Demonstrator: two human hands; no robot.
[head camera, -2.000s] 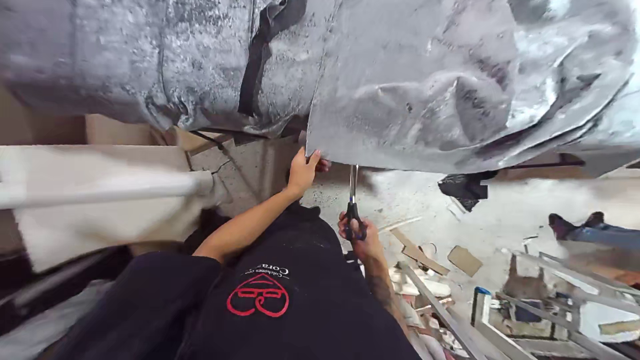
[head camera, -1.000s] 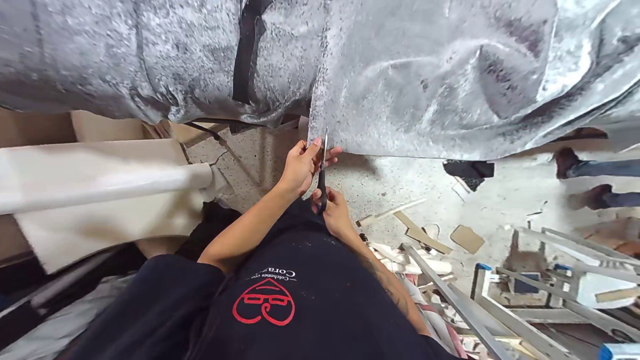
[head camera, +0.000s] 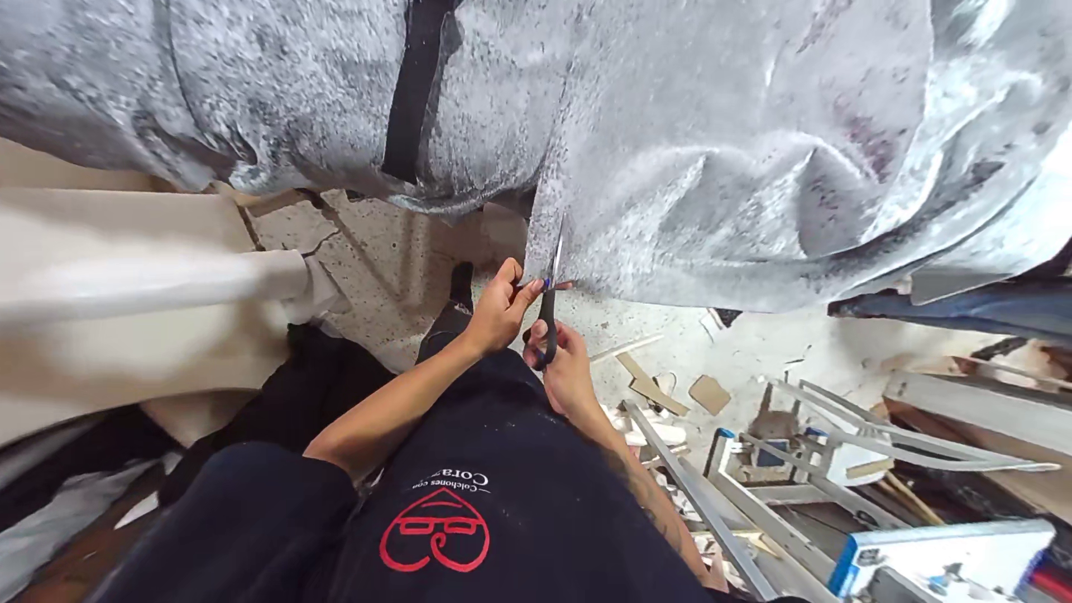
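Mottled silver-grey fabric (head camera: 653, 193) spreads across the top of the head view, its lower edge hanging just beyond my hands. My left hand (head camera: 505, 310) pinches the fabric's near corner between thumb and fingers. Black-handled scissors (head camera: 547, 322) are in my right hand (head camera: 565, 364), their blades lying over the fabric right beside my left fingertips. Whether the blades are apart is hard to tell. A black strap (head camera: 414, 92) lies across the grey fabric at upper left.
A pale roll of material (head camera: 151, 280) lies at the left. Metal frames (head camera: 779, 494) and a long metal bar (head camera: 699, 502) stand lower right. Cardboard scraps (head camera: 710, 394) litter the speckled floor. A person's leg in dark trousers (head camera: 946, 310) shows at the right.
My right hand has brought the scissors up beside my left hand, and the blades now lie over the fabric near its corner. The other person's legs at the right have shifted.
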